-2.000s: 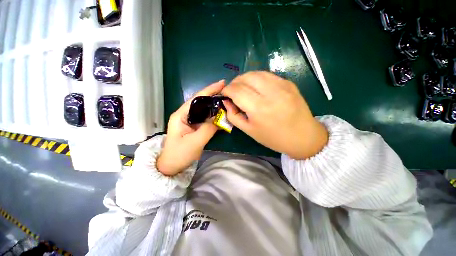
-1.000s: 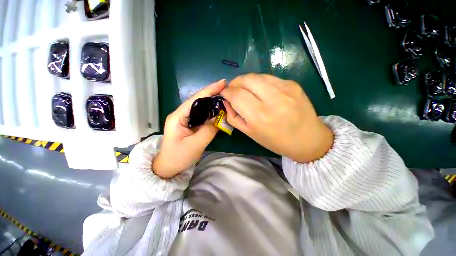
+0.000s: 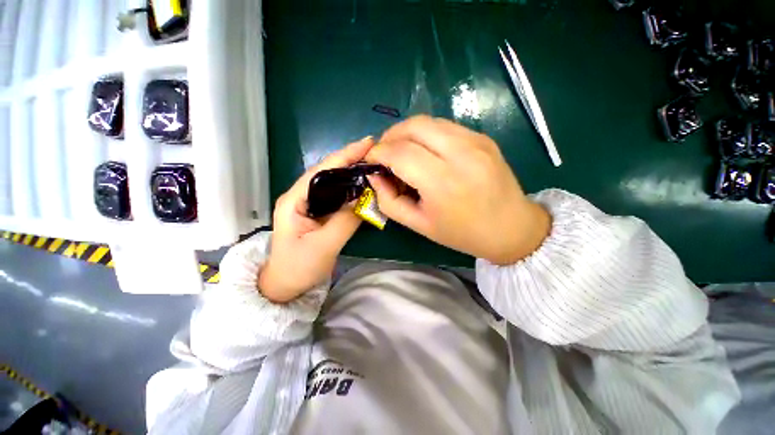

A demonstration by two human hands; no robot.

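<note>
My left hand [image 3: 308,228] holds a glossy black housing [image 3: 330,192] in front of my chest. My right hand [image 3: 455,187] grips the housing's right side, its thumb and fingers closed at the edge. A yellow-and-white battery [image 3: 370,209] sticks out below the housing, between the two hands. The right fingers hide the part of the housing that they touch. A small thin dark part [image 3: 386,110] lies on the green mat just beyond the hands.
White tweezers [image 3: 531,104] lie on the green mat [image 3: 365,51] beyond my right hand. A white tray [image 3: 229,127] at left holds several black units [image 3: 174,193]. Many black housings [image 3: 680,117] are spread at the right. A whitish sheet [image 3: 158,268] is below the tray.
The housing has tilted and shifted slightly left in my hands, with the battery still sticking out. Both hands keep their hold. The view has shifted a little.
</note>
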